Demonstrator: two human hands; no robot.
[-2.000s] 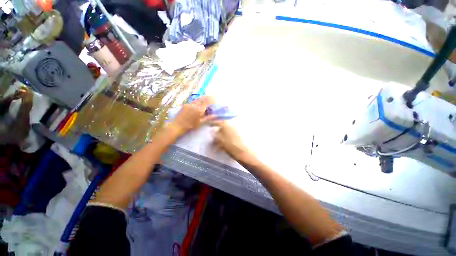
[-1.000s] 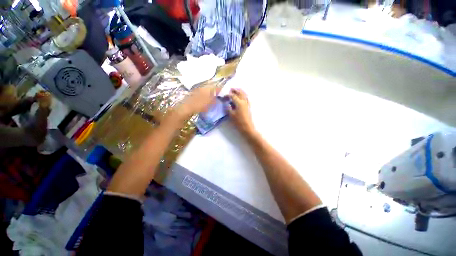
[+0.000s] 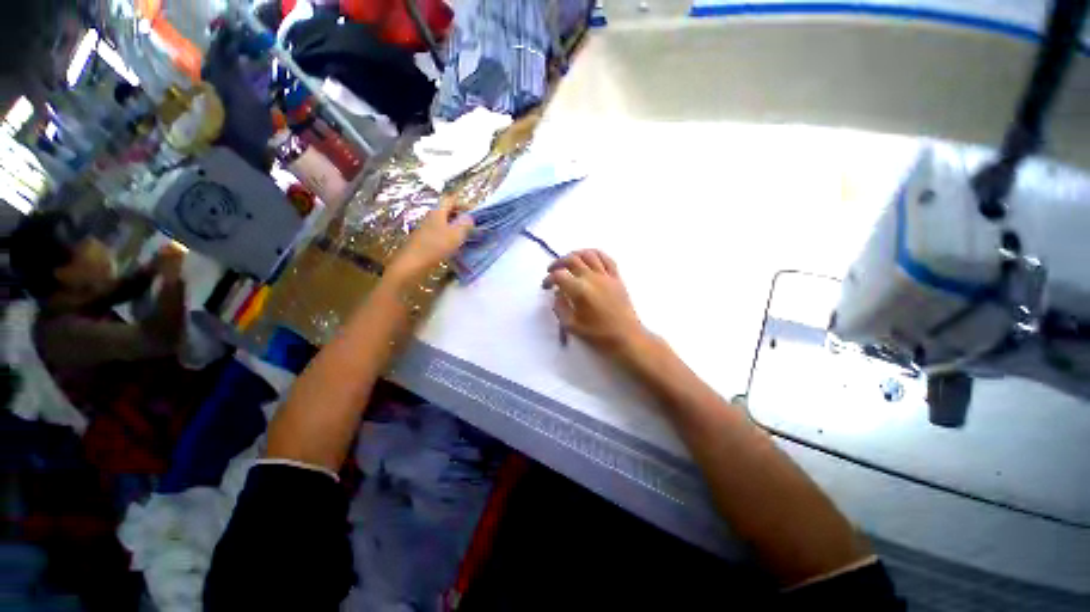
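A fanned stack of blue-grey cut pieces [image 3: 514,225] lies at the left end of the white machine table [image 3: 717,203], its layers spread towards the right. My left hand [image 3: 433,245] grips the stack's left edge, thumb on top. My right hand [image 3: 592,299] is right of the stack, low over the table, fingers curled. A thin dark strip [image 3: 540,244] runs from near the stack into my right fingers, and a dark bit shows below them. What the strip is, I cannot tell.
The white sewing machine head [image 3: 956,257] with blue stripe stands at right. Clear plastic over cardboard [image 3: 347,269] adjoins the table's left end, with a white cloth scrap [image 3: 460,146] on it. A grey ruler-marked band [image 3: 538,418] runs along the front edge. A person [image 3: 102,299] sits far left.
The hands were together over a compact bundle; now the pieces are fanned out. My right hand has moved right and towards the front edge, away from the stack, with the thin strip.
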